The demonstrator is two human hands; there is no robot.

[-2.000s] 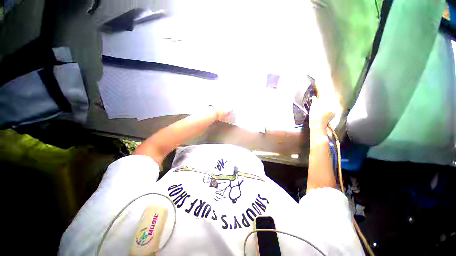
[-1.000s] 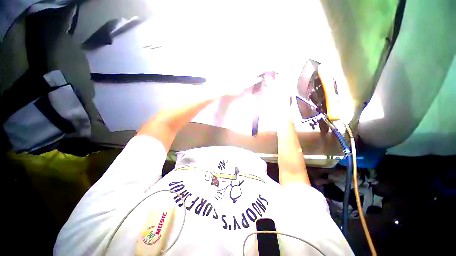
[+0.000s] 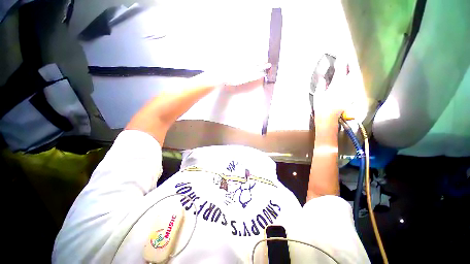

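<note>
A pale garment panel (image 3: 123, 103) lies on the pressing table with a dark band (image 3: 144, 71) across it. A second dark band (image 3: 275, 36) runs lengthwise down the glaring cloth in the middle. My left hand (image 3: 252, 75) is washed out by glare; its fingertips are at this second band, and whether they pinch it or rest on it I cannot tell. My right hand (image 3: 330, 100) is closed around the steam iron (image 3: 323, 72), just right of the band. The iron's handle is mostly hidden by my hand and the glare.
A blue steam hose (image 3: 359, 175) and a tan cable (image 3: 369, 191) trail down from the iron. Pale pieces with dark bands (image 3: 72, 105) hang at the left table edge. A dark folded piece (image 3: 98, 26) lies top left. Green-white sheeting (image 3: 438, 87) stands at right.
My right hand, away from the iron one second ago, is now on its handle. The second dark band now lies straight and extended upward. My left hand stays near it.
</note>
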